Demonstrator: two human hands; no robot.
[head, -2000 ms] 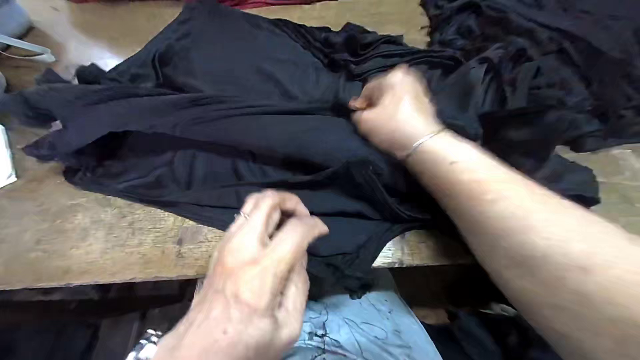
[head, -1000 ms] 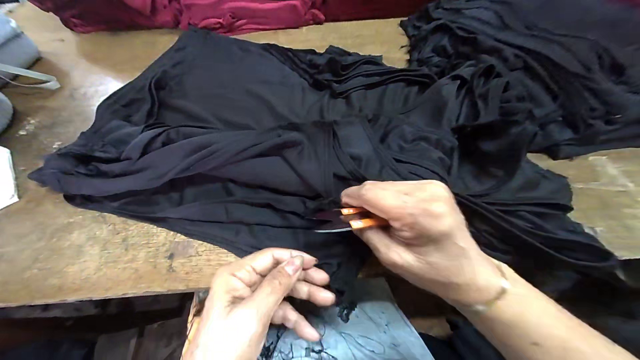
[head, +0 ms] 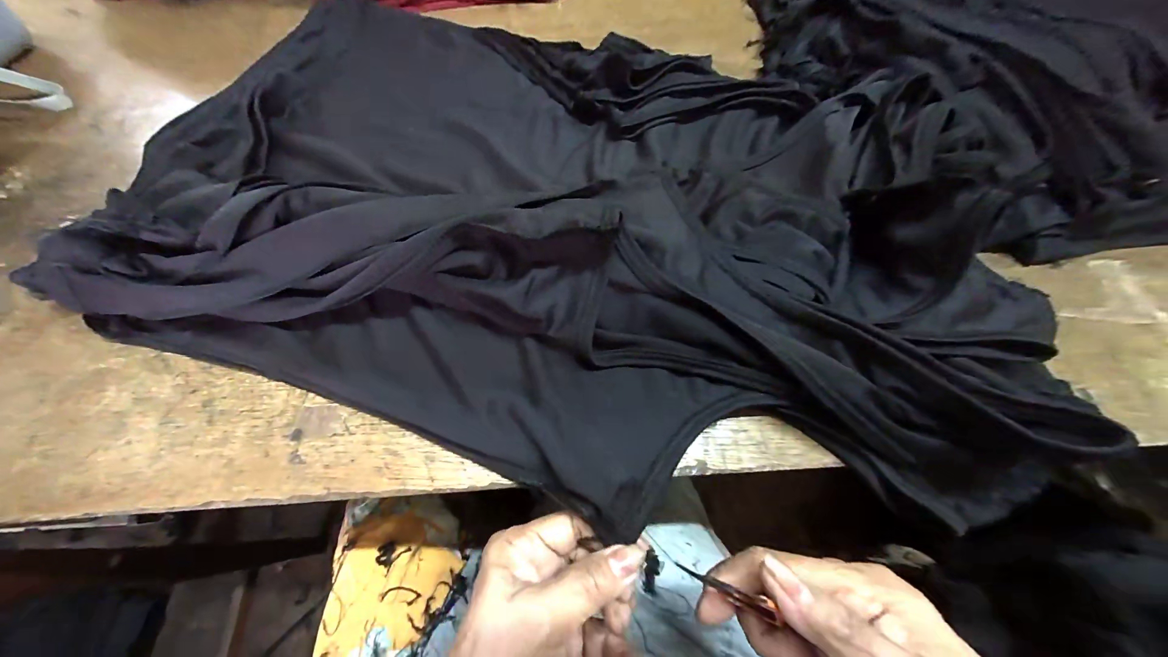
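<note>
A black fabric garment [head: 511, 365] lies spread and folded across the wooden table, its near corner hanging over the front edge. My left hand [head: 557, 584] pinches that corner between thumb and fingers, with a small black tuft of thread [head: 651, 568] beside the fingertips. Just to the right, my right hand [head: 821, 602] holds small orange-handled thread snips [head: 744, 598], the dark tip pointing left toward the tuft without touching it. Whether the blades are apart cannot be told.
More black fabric [head: 1004, 109] is heaped at the back right. Red fabric [head: 456, 3] shows at the far edge, and a grey object with a pale strap [head: 35, 89] at the far left. Below the wooden table's edge [head: 228, 456], dark thread scraps lie on yellow and light-blue cloth [head: 388, 584].
My left hand, apart from the garment one second ago, now grips its corner. My right hand with the snips has moved down off the garment to beside my left hand.
</note>
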